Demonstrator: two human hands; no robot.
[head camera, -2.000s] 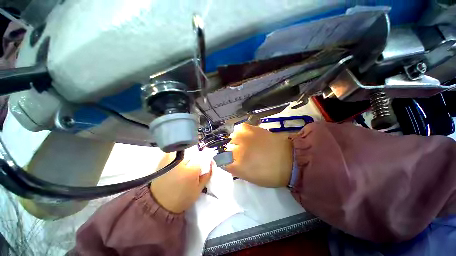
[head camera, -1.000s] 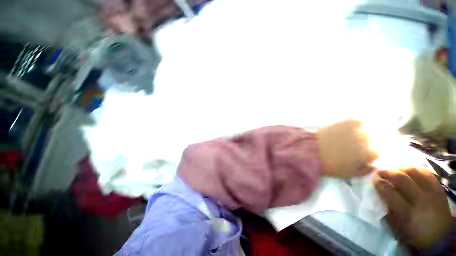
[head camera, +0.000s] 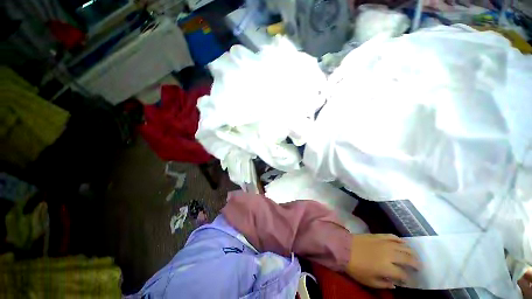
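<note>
White fabric (head camera: 466, 260) lies as a flat piece at the lower right, with its left edge at the fingers of my left hand (head camera: 382, 261). My left hand has its fingers bent over this edge and holds it. My right hand (head camera: 523, 280) is cut off by the right edge of the picture; only a small part shows beside the fabric, and its grip cannot be told. A large overexposed heap of white fabric (head camera: 408, 117) fills the upper right. The sewing machine head and needle are out of view.
A ruled measuring strip (head camera: 410, 217) runs along the table's front edge, partly under fabric. Red cloth (head camera: 175, 125) hangs left of the heap. Scraps (head camera: 179, 219) lie on the dark floor. Yellow-green cloth (head camera: 58, 277) is at the lower left. A grey machine part (head camera: 322, 26) stands behind.
The view has swung left, away from the machine head and needle. My left hand has moved from the lit needle area to the fabric edge near the table front. My right hand is now mostly out of view.
</note>
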